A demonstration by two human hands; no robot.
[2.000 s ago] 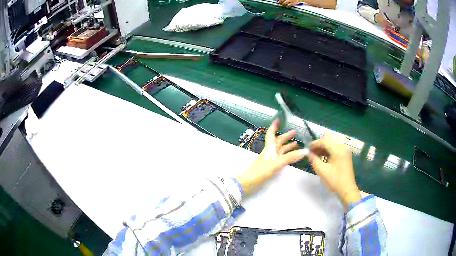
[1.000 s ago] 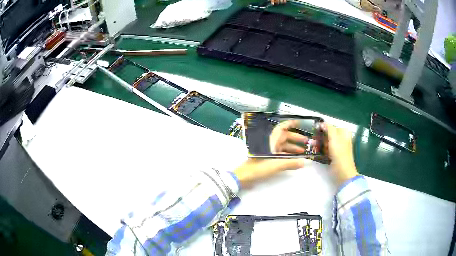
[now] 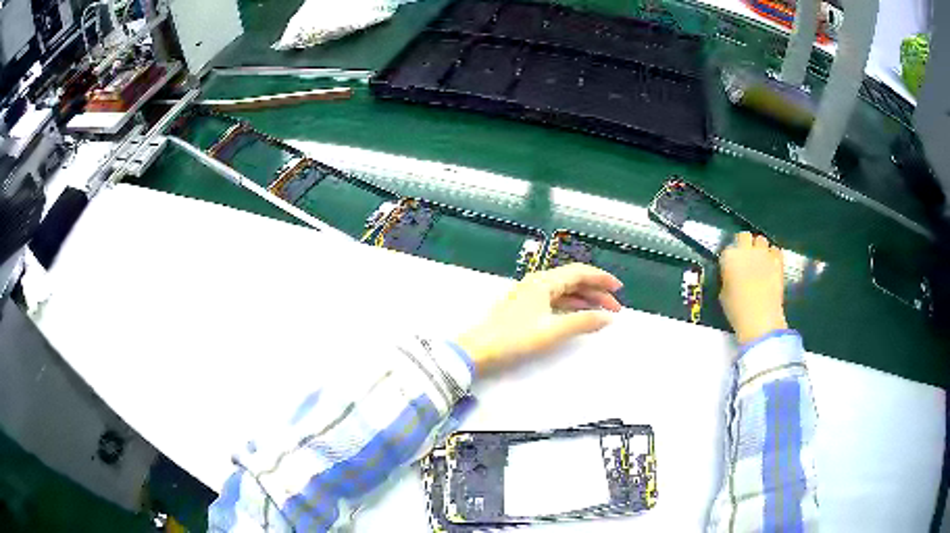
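Note:
My right hand is at the lower right end of a middle frame on the green belt, its fingers closed on that end. My left hand is empty, fingers apart, above the edge of the white foam sheet. A row of middle frames lies end to end along the belt's near edge; the nearest one is just beyond my left hand. Two overlapping set-down frames lie on the sheet between my forearms, with gold-coloured patches at their ends.
The green conveyor belt crosses the view. A large black plastic tray lies beyond it. A thin pale guide rail runs at the left. Another frame lies at the far right. A pale post stands at the upper right.
The frame that was held in front of me is no longer held up; a frame now lies at the right end of the row. My right hand has moved right to another frame.

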